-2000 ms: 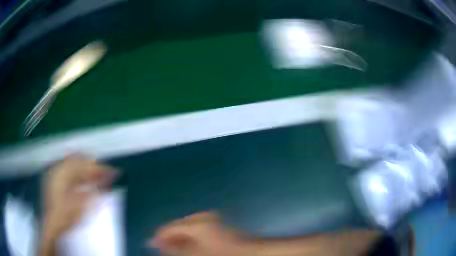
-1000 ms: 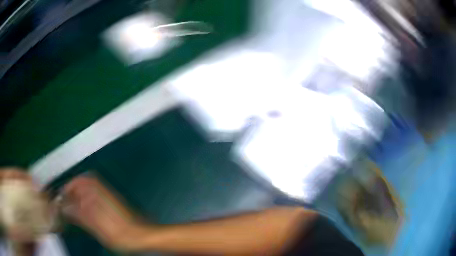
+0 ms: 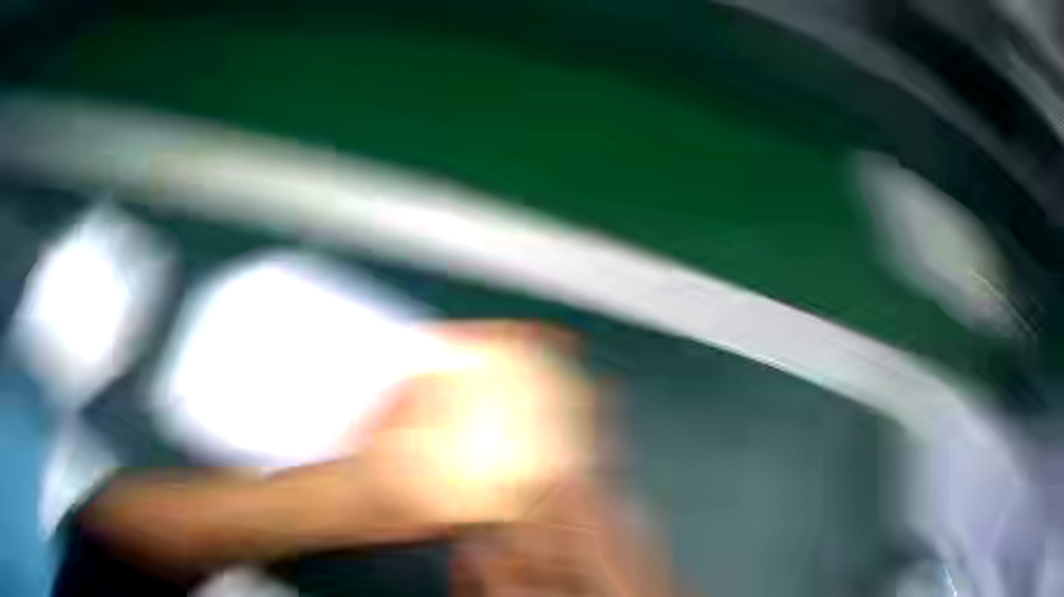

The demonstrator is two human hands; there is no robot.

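Note:
A bright cream product (image 3: pixel 484 441) is at the lower middle, blurred and overexposed. My left hand (image 3: pixel 403 426) reaches in from the lower left and is closed around it, with fingers over its top. My right hand (image 3: pixel 572 548) is just below the product, heavily blurred and cut off by the bottom edge; its grip cannot be made out. A white sheet or stack (image 3: pixel 274 367) lies on the dark green tabletop behind my left forearm, partly covered by the hand.
Another white item (image 3: pixel 91 301) lies at the far left. A pale rail (image 3: pixel 560 251) separates the tabletop from the green belt (image 3: pixel 490 128). A blurred whitish item (image 3: pixel 939 239) is on the belt at right. White material (image 3: pixel 974 496) is at the lower right.
The view has swung left, so the left-side white items now show. The product and both hands appear nearer the picture's middle. The large white piles have moved toward the right edge.

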